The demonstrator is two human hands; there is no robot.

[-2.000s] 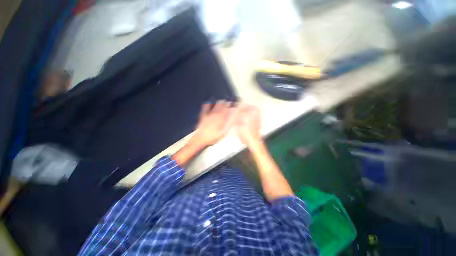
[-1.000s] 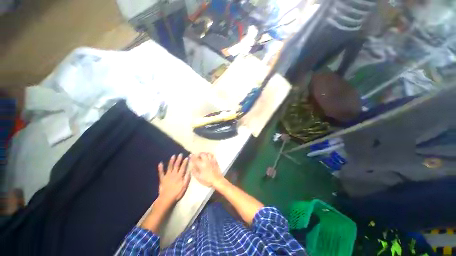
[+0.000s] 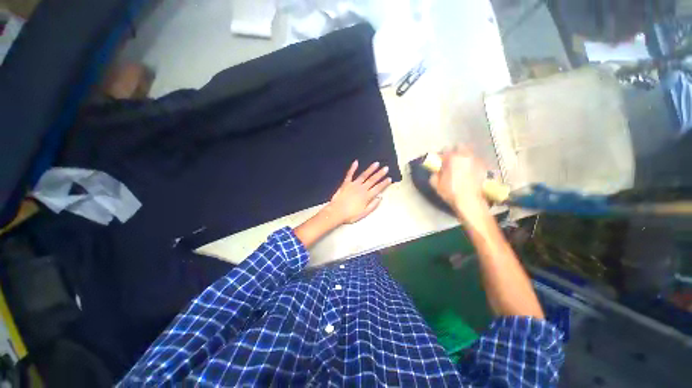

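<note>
The large dark garment piece (image 3: 250, 144) lies over the white-topped table, its right edge near the table's middle. My left hand (image 3: 360, 195) lies flat with fingers spread at the cloth's lower right corner, partly on the cloth and partly on the table. My right hand (image 3: 461, 176) is closed around the pale yellow handle of the iron (image 3: 426, 182). The iron's dark sole sits just right of the cloth's corner, partly hidden by the hand. Whether it touches the table cannot be told.
Thread snips (image 3: 410, 79) lie right of the cloth. A pale square pad (image 3: 561, 136) is at the right end. A spare interfacing piece (image 3: 87, 195) lies on the cloth at left. The blue-wrapped hose (image 3: 561, 200) trails right. A green basket (image 3: 454, 333) is on the floor.
My right hand has left the cloth's corner, moved right and taken hold of the iron. My left hand remains by the corner. The view has turned.
</note>
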